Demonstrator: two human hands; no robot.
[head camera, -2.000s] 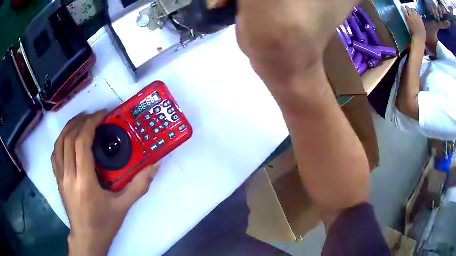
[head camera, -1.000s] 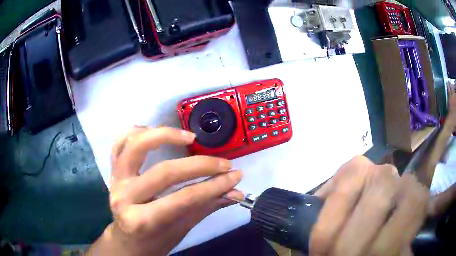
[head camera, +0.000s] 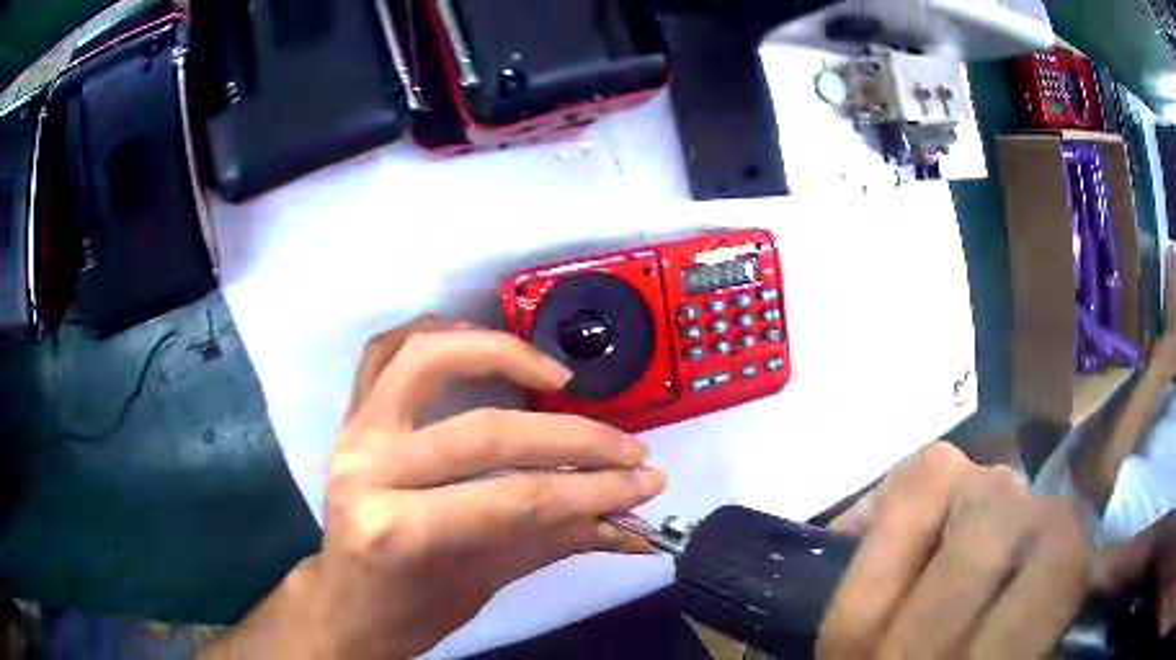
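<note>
A red radio (head camera: 668, 338) lies face up on the white sheet, its round black speaker at the left, its display and keys at the right. My right hand (head camera: 961, 561) is closed around a black electric screwdriver (head camera: 767, 574) at the lower right, its nose pointing left. My left hand (head camera: 477, 484) is at the radio's lower left, with a fingertip at the speaker's edge. Its other fingers are at the thin silver bit (head camera: 635, 526), which seems to lie between thumb and fingers. The bit's tip is hidden by the fingers.
Black-backed radios (head camera: 303, 97) with red edges stand along the upper left. A silver feeder mechanism (head camera: 909, 103) sits on a white plate at the upper right. At the right are a carton (head camera: 1042, 277) of purple cells, another red radio (head camera: 1058, 90) and part of a person's arm (head camera: 1141, 400).
Since two seconds ago my right hand has come down from the feeder with the screwdriver, and my left hand has moved from the radio to the bit. In the last second the pose barely changed.
</note>
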